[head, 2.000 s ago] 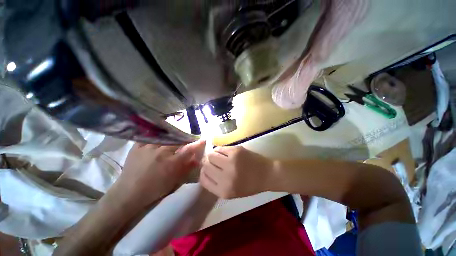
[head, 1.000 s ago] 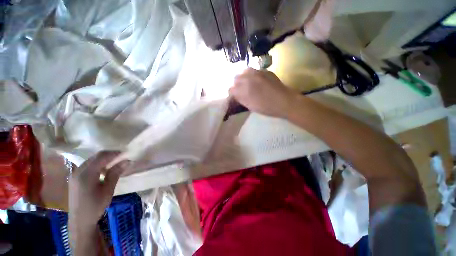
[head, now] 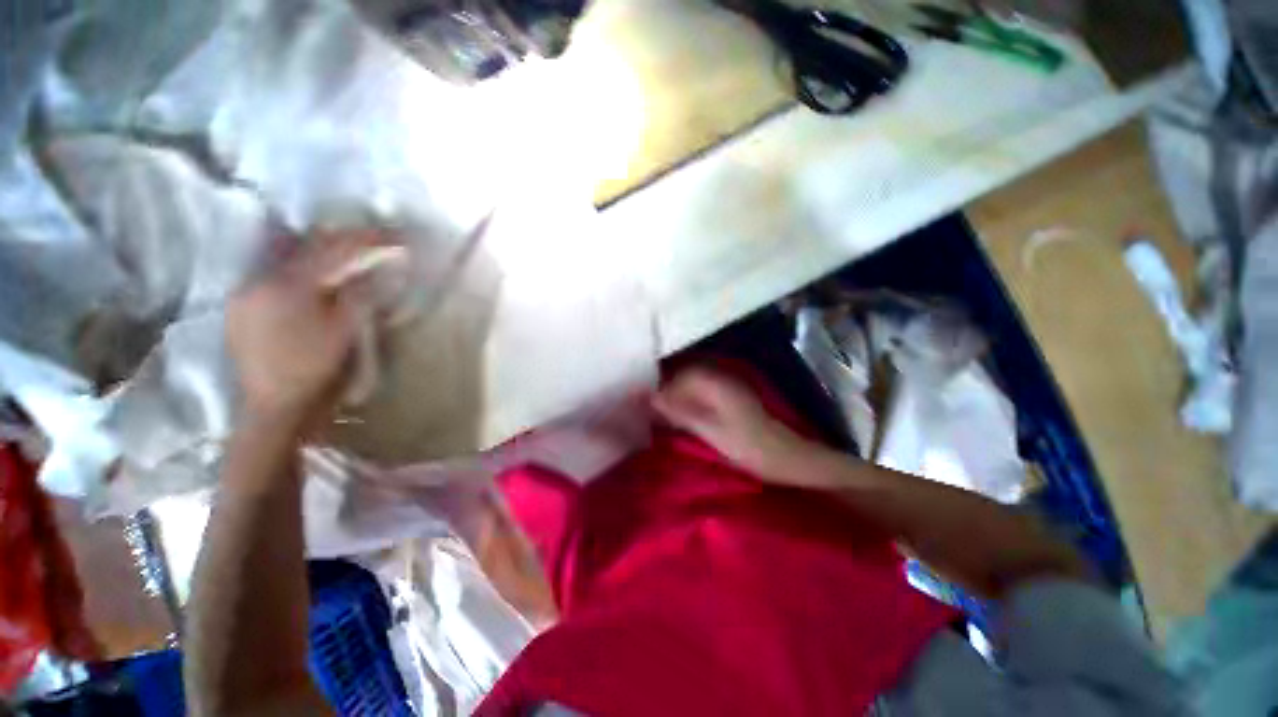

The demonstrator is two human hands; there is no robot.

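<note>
My left hand (head: 297, 329) is blurred at the left of the table, its fingers closed on a pale edge of white garment fabric (head: 154, 196). The fabric is heaped to the left of the bright lamp spot and hangs over the table edge. My right hand (head: 722, 418) is below the front table edge, in front of the red apron (head: 701, 588). Its fingertips are bent on a thin pale piece of cloth that stretches left from them. Only the lower end of the sewing machine (head: 484, 31) shows at the top; glare hides the needle area.
Black-handled scissors (head: 845, 63) and green-handled snips (head: 1016, 42) lie right of the machine. Blue baskets (head: 351, 637) stand below the table at left and right. A red plastic bag (head: 39, 560) is at the far left. White cloth (head: 939, 392) hangs below the table's right part.
My right hand has moved from beside the needle down over the front edge to the apron. My left hand has moved up with the fabric. The view has shifted, so the machine sits higher.
</note>
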